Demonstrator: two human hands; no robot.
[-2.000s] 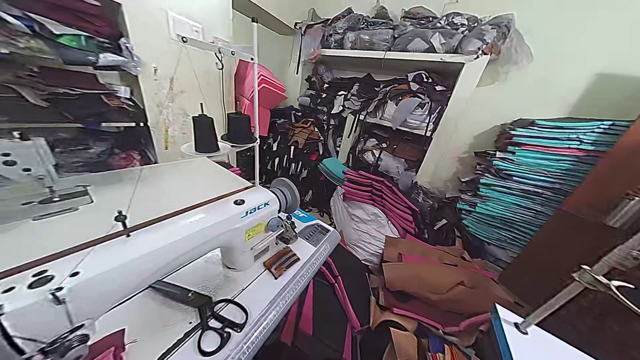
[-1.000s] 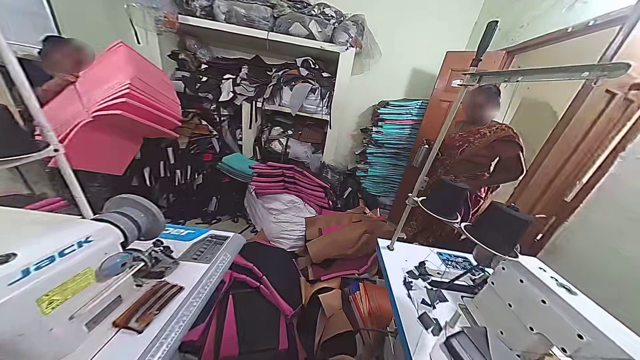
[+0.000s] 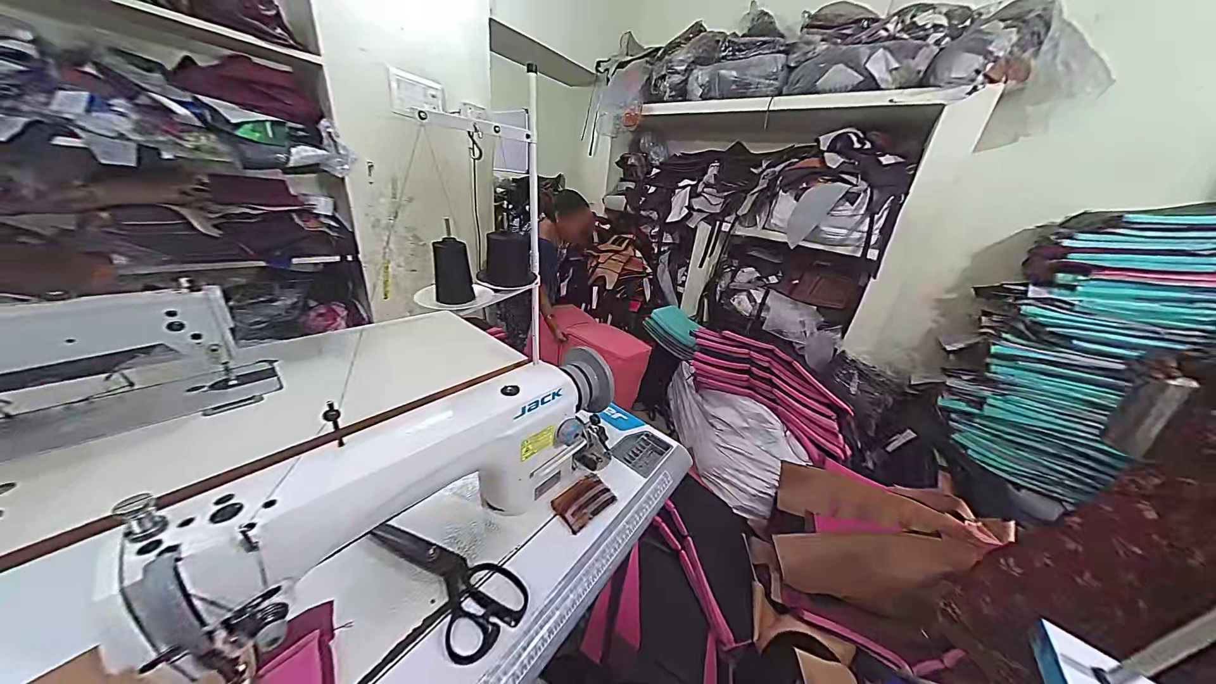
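Note:
Neither of my hands shows in the head view. A white Jack sewing machine (image 3: 380, 475) stands on a white table (image 3: 560, 579). Pink material (image 3: 302, 651) lies by its needle end at the bottom left. Black-handled scissors (image 3: 465, 594) rest on the table beside the machine, and a striped brown piece (image 3: 583, 502) lies near the machine's base. Two black thread cones (image 3: 452, 271) stand on the thread stand behind. Beyond the machine a person (image 3: 560, 233) bends over a stack of pink sheets (image 3: 603, 351), one hand at its edge.
A second sewing machine (image 3: 114, 337) stands at the left. Brown and pink cut pieces (image 3: 855, 560) are heaped right of the table, near a white sack (image 3: 731, 446). Teal-edged sheets (image 3: 1054, 380) are piled at the right. Patterned dark red cloth (image 3: 1111, 551) fills the lower right, beside another table's corner (image 3: 1069, 651).
The person at the back, holding the pink sheets up one second ago, now has them low down. The patterned dark red clothing of another person is now much nearer. The view has swung left.

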